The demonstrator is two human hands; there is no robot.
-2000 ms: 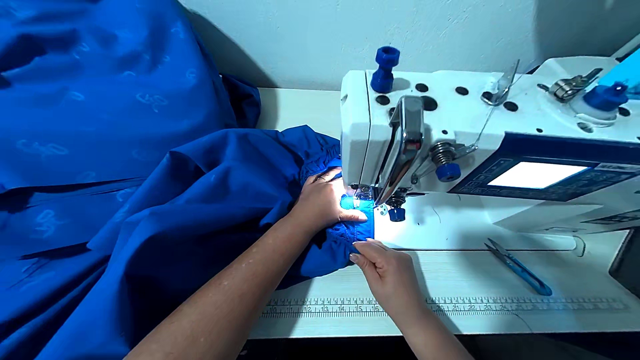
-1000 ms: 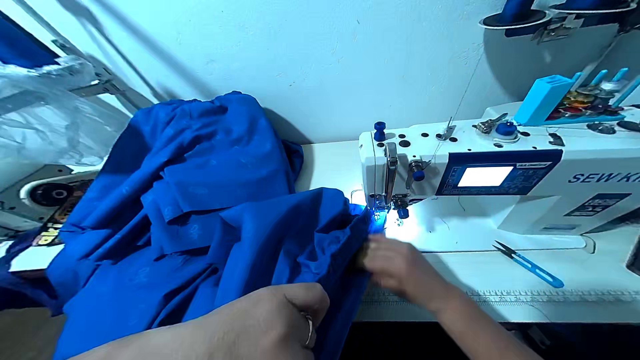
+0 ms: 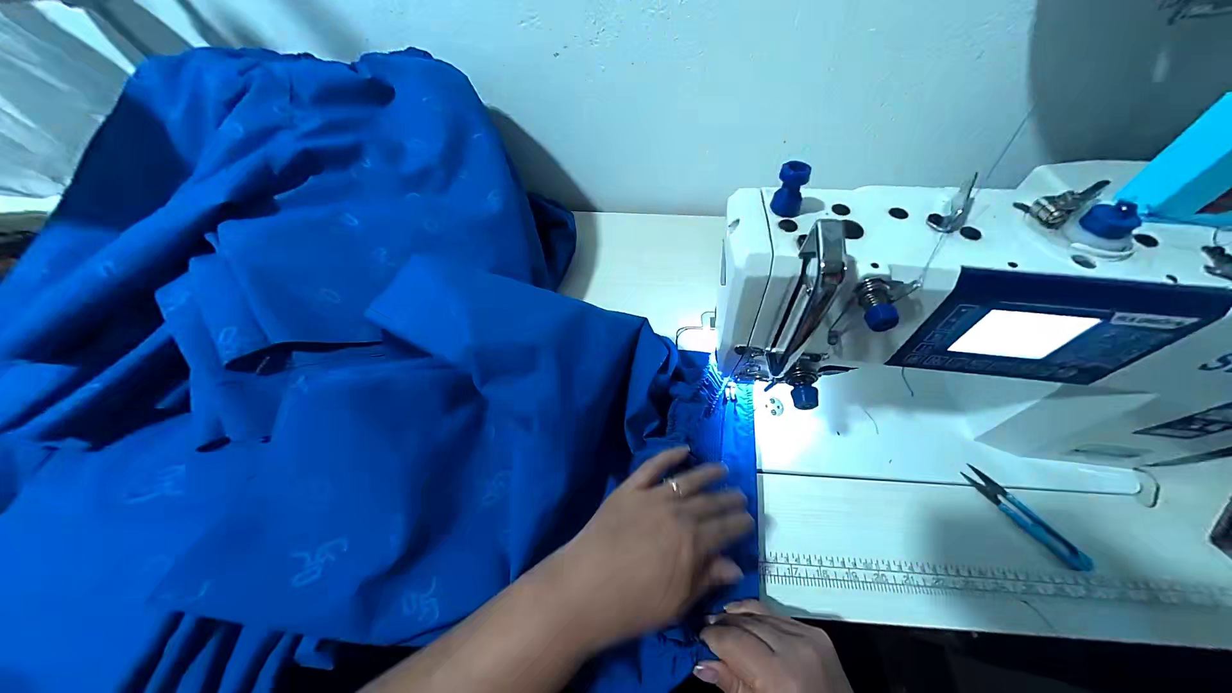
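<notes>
A large blue printed fabric piece (image 3: 462,404) spreads across the left and centre, its gathered edge and flat band (image 3: 739,462) running under the lit needle area of a white sewing machine (image 3: 885,250). My left hand (image 3: 664,539), with a ring on one finger, lies on the gathered fabric beside the band, fingers spread and slightly blurred. Lower down, at the table's front edge, my right hand (image 3: 770,650) pinches the band's near end between thumb and fingers. The presser foot is partly hidden by the machine head and glare.
Blue-handled thread snips (image 3: 1030,520) lie on the table right of my hands. A measuring tape (image 3: 895,576) runs along the front edge. A pale wall stands behind the machine. A light-blue box (image 3: 1184,164) is at the upper right, and translucent plastic (image 3: 48,96) at the upper left.
My left hand has moved from the loose fabric at the front onto the gathers beside the band. My right hand has moved from near the needle toward the table's front edge.
</notes>
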